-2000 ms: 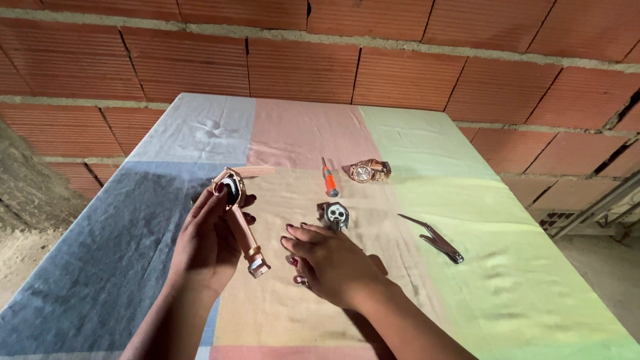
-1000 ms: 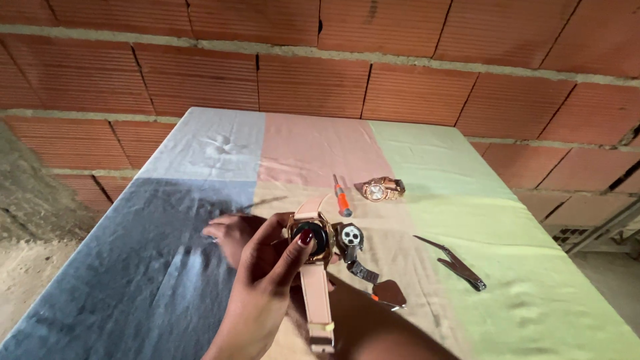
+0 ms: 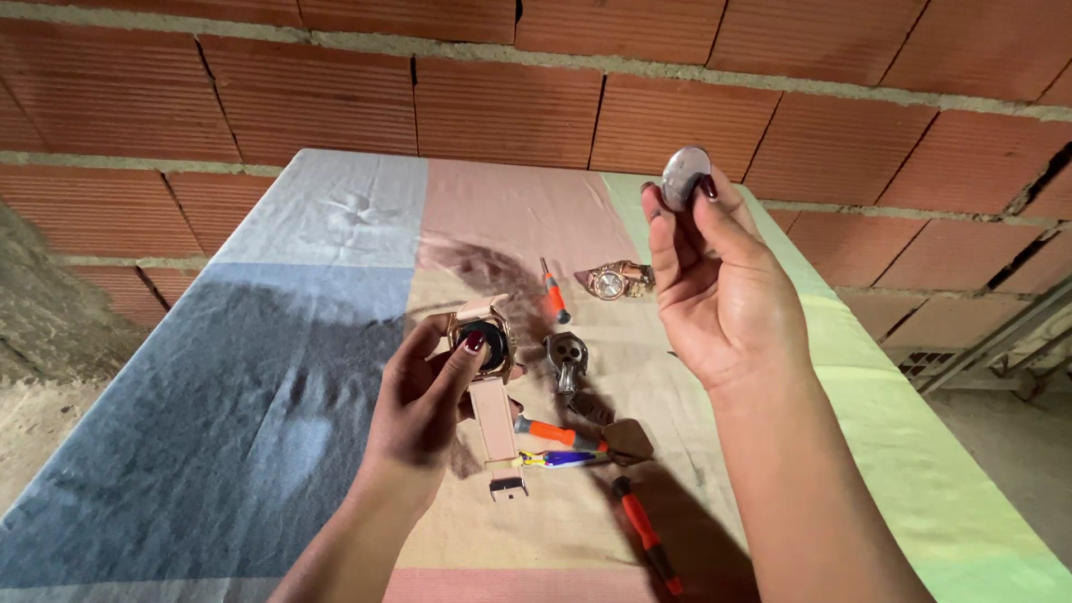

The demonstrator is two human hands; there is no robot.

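My left hand (image 3: 431, 389) holds a rose-gold wristwatch (image 3: 496, 402) with a pale pink strap, the thumb pressed on the dark round face or opening of its case. The strap hangs down with its buckle lowest. Raised at the right, my right hand (image 3: 724, 268) pinches a round, silvery metal disc (image 3: 685, 177) between thumb and fingers; it looks like a watch case back. Between the hands, on the cloth, lie a dark metal wristwatch (image 3: 567, 360) and an orange and grey precision screwdriver (image 3: 554, 295).
A rose-gold metal watch (image 3: 610, 285) lies behind. Nearer are a second orange screwdriver (image 3: 557, 433), a brown rounded piece (image 3: 627, 441), a blue and yellow item (image 3: 569, 458) and a third screwdriver (image 3: 646, 536). The checked tablecloth (image 3: 293, 435) reaches a brick wall (image 3: 511, 109).
My right hand has risen at the right with the round disc in its fingers. My left hand has the pink-strapped watch, as two seconds ago. More screwdrivers now show on the cloth.
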